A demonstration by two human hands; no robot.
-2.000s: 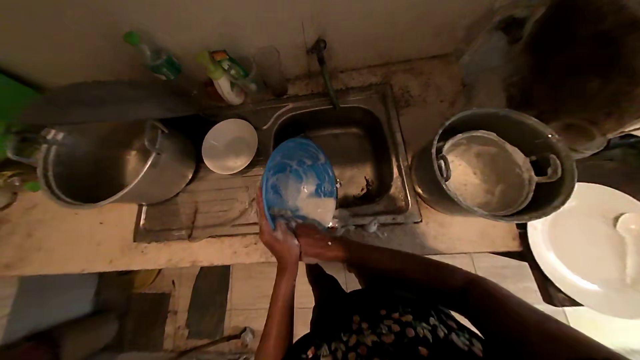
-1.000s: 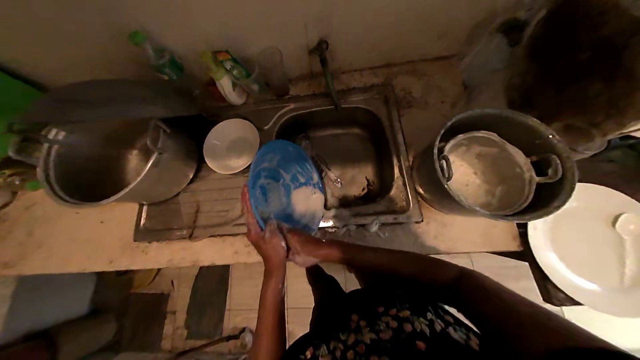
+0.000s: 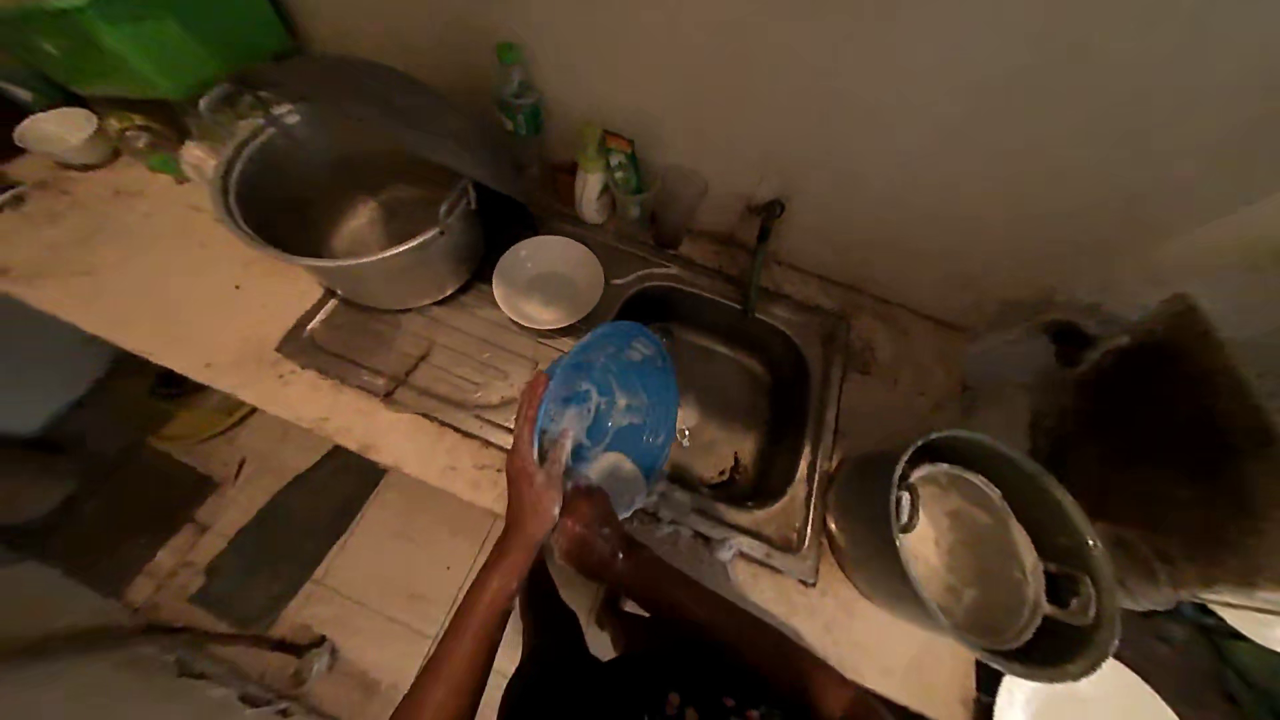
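Observation:
A blue bowl [image 3: 625,400] with white suds on it is tilted up over the left edge of the metal sink [image 3: 740,400]. My left hand [image 3: 535,480] grips its left rim, fingers behind and thumb on the sudsy face. My right hand [image 3: 590,525] is at the bowl's lower edge, beside a whitish round patch; what that patch is, I cannot tell, and the fingers are partly hidden. A white bowl [image 3: 548,282] rests on the ribbed drainboard [image 3: 420,350], just behind the blue one.
A large metal pot [image 3: 400,270] stands left of the drainboard. Right of the sink, another large pot [image 3: 860,520] holds a smaller pot [image 3: 970,560]. Behind are a tap [image 3: 762,250], a green-capped bottle [image 3: 518,100] and a white bottle [image 3: 592,185]. A white plate [image 3: 1085,695] lies at lower right.
The view has turned and shifted left. The blue bowl stays in my left hand, and my right hand remains at its lower edge.

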